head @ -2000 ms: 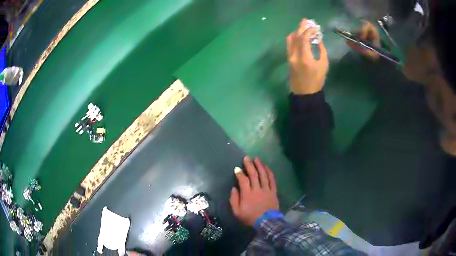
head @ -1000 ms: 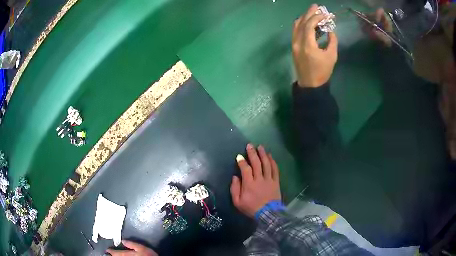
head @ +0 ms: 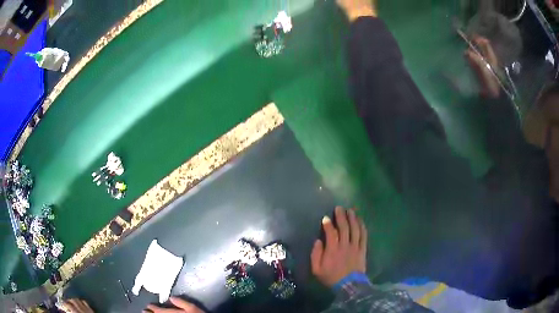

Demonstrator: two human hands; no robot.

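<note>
Two wired board assemblies lie side by side on the dark mat, the left one and the right one, each with white housing, red wires and green board. My right hand rests palm down just right of them, fingers spread, empty, with a whitish covering on one fingertip. My left hand is cut off by the bottom edge; its visible fingers are apart, hold nothing and lie beside a white cloth. A thin dark rod lies left of the cloth.
The green belt carries an assembly, another farther up and a pile at left. A speckled rail edges it. A neighbour's dark sleeve crosses the right side. Another person's fingers show bottom left. A bottle stands beyond.
The view has shifted. The neighbour's arm now reaches up to the top edge, and a further assembly shows on the belt there. Other fingers appear bottom left. My right hand stays flat.
</note>
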